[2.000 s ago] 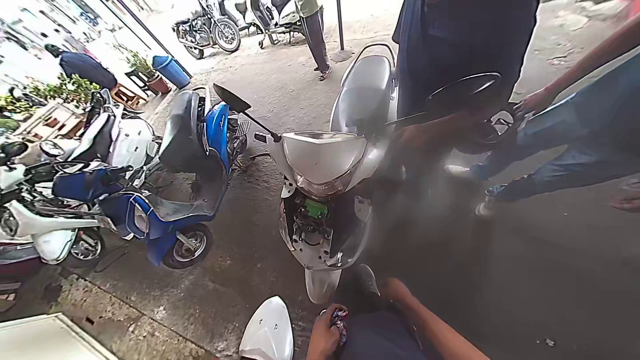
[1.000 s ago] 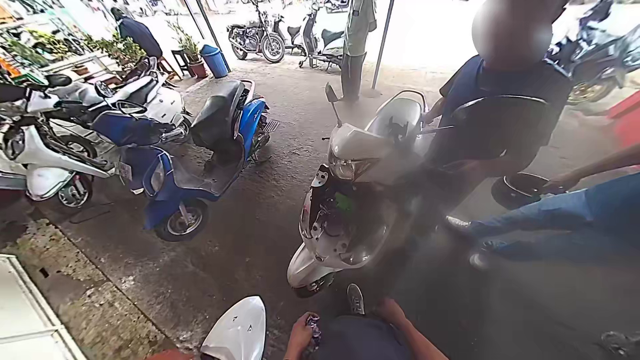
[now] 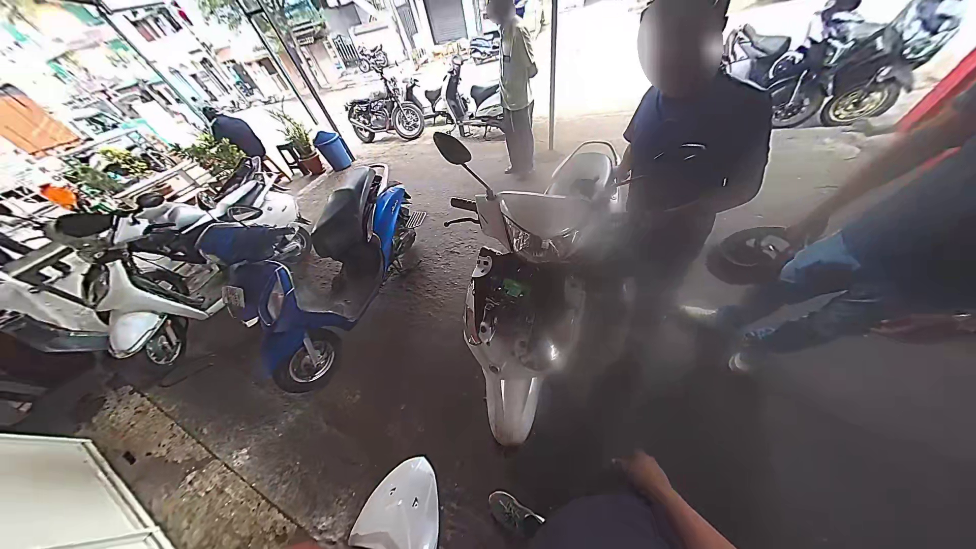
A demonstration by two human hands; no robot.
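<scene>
My right hand [image 3: 643, 473] is at the bottom centre-right, beside my clothed leg; its fingers are partly hidden and I cannot tell if it holds anything. My left hand is out of view. In front of me stands a white scooter [image 3: 511, 404] with its front cover off, baring wiring and a green part [image 3: 512, 287]. A loose white scooter front panel [image 3: 400, 503] is at the bottom edge, left of my shoe [image 3: 515, 512].
A blue scooter [image 3: 286, 305] and several white scooters are parked at left. A person [image 3: 698, 145] stands behind the white scooter; another at right holds a wheel [image 3: 751, 255]. A white panel edge [image 3: 91, 465] is at lower left.
The view has shifted, taking in more of the street. My left hand, earlier at the bottom holding a small dark object, is no longer in view.
</scene>
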